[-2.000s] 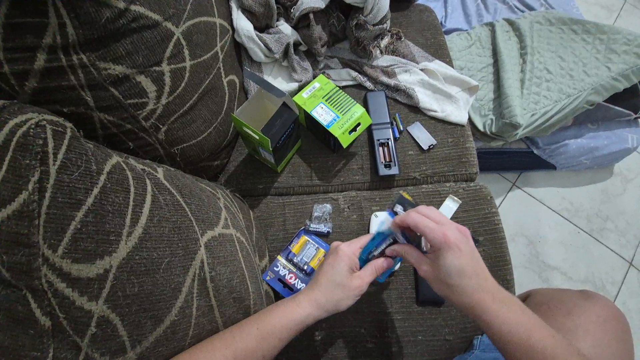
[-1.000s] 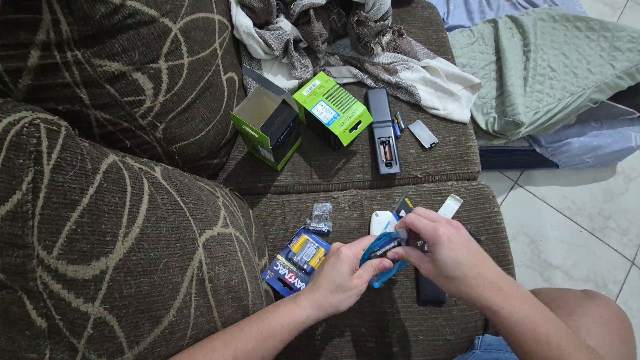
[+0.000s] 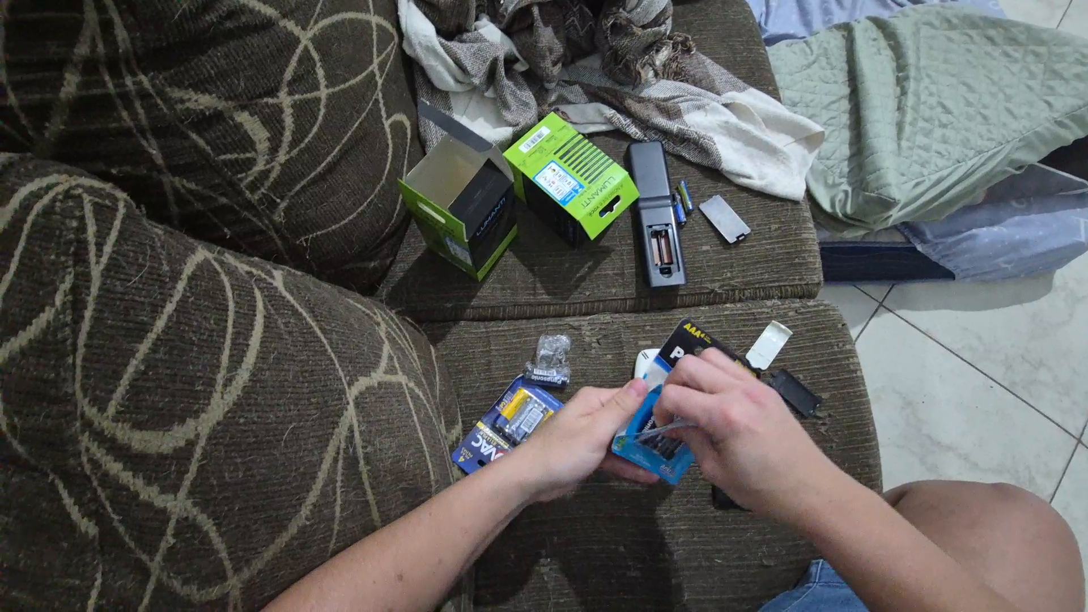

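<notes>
A blue and black AAA battery blister pack (image 3: 654, 455) is between my hands over the front seat cushion. My left hand (image 3: 582, 438) grips its left edge, thumb on top. The fingers of my right hand (image 3: 731, 416) pinch the clear plastic at the pack's opening, where dark batteries show. Beyond the pack lies a white device (image 3: 646, 363), partly hidden. To the left, a blue Rayovac battery pack (image 3: 510, 421) and a small plastic-wrapped Pansonic-type battery bundle (image 3: 550, 361) rest on the cushion. A white cover (image 3: 768, 344) and a black piece (image 3: 795, 393) lie right of my right hand.
On the far cushion are an opened green and black box (image 3: 463, 212), another such box (image 3: 574, 178), a dark remote (image 3: 657, 212) with its battery compartment uncovered, loose batteries (image 3: 682, 202) and a grey cover (image 3: 725, 218). A plaid blanket (image 3: 731, 110) lies behind them; patterned cushions (image 3: 255, 382) stand at left.
The battery pack has turned in my hands, and more of its black printed card shows. My right hand has moved slightly around it while both hands keep hold.
</notes>
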